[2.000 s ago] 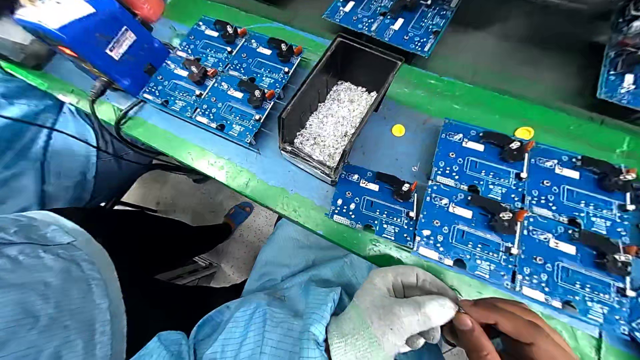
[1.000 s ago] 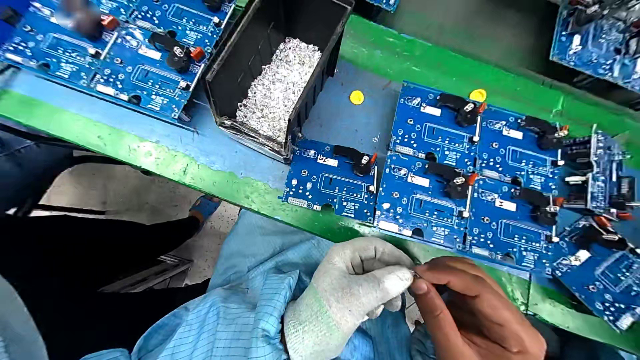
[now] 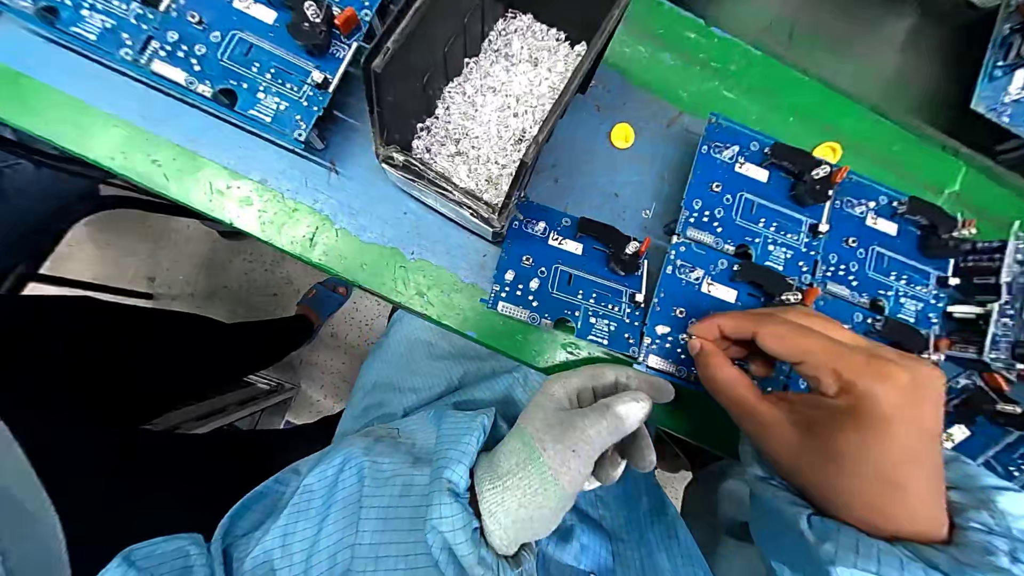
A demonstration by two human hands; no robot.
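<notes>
My bare right hand (image 3: pixel 824 408) is over a blue circuit board (image 3: pixel 668 308), thumb and forefinger pinched on a tiny part at the board's surface near its lower left. My left hand (image 3: pixel 584 440), in a grey knitted glove, hovers just off the bench's green edge, fingers curled; whether it holds something small cannot be told. A separate blue circuit board (image 3: pixel 572 280) with black wiring and an orange-red part lies to the left. More boards adjoin the one under my right hand. A black plastic bin (image 3: pixel 400 88) holds many small clear parts (image 3: pixel 504 104).
Another group of blue boards (image 3: pixel 200 56) lies left of the bin. Two yellow discs, one on the blue mat (image 3: pixel 622 135) and one by the boards (image 3: pixel 827 152), lie on the bench. An upright board assembly (image 3: pixel 1004 296) stands at right. A person's sandalled foot (image 3: pixel 326 300) shows below.
My hands have come apart: the right one has moved from the left glove's fingertips onto the blue board. The left hand stays near the bench edge. The view has shifted and come closer.
</notes>
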